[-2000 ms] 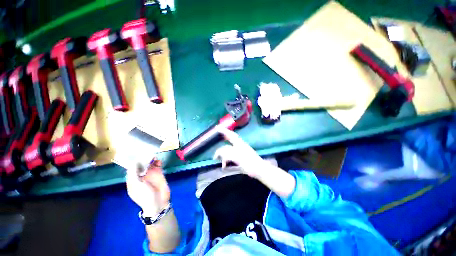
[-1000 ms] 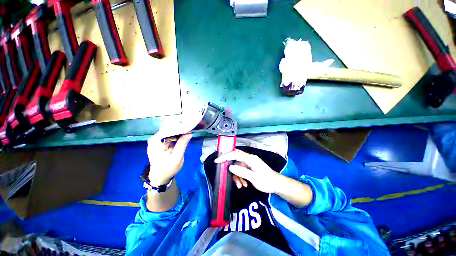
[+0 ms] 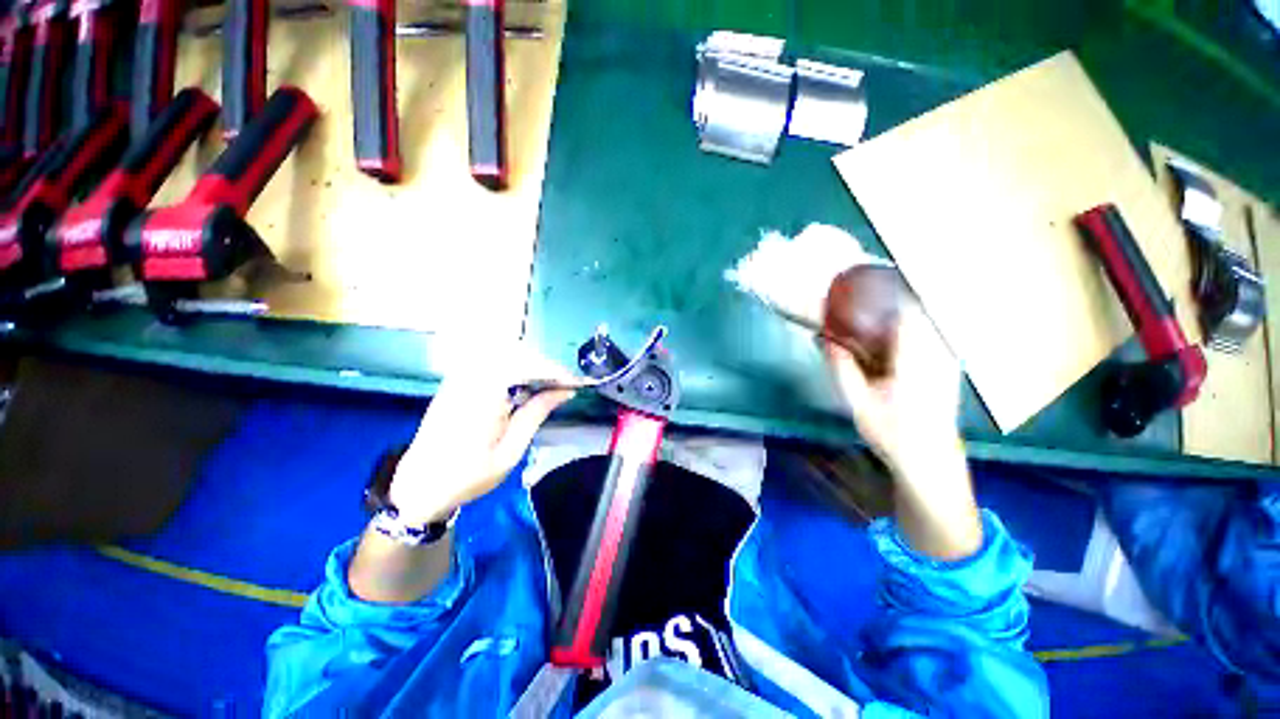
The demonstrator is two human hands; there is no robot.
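Observation:
A red-and-black tool (image 3: 615, 541) lies with its handle over my lap and its head (image 3: 650, 391) at the bench edge. My left hand (image 3: 470, 436) grips a bent metal cover (image 3: 622, 371), seen nearly edge-on, against the tool head. My right hand (image 3: 910, 400) is over the bench edge to the right, around the mallet (image 3: 863, 309). The mallet's reddish-brown end face points up at the camera and its pale frayed head is blurred. The mallet's handle is mostly hidden or blurred.
Rows of red-and-black tools (image 3: 197, 239) lie on cardboard (image 3: 421, 253) at the left. Silver metal covers (image 3: 741, 106) sit at the back. Another cardboard sheet (image 3: 997, 211) and one tool (image 3: 1151, 309) are at the right. A blue sleeve (image 3: 1207, 541) shows at the right edge.
My right hand has left the tool handle, moved right and taken hold of the mallet, which has turned. My left hand still holds the cover at the tool head. The camera view has shifted.

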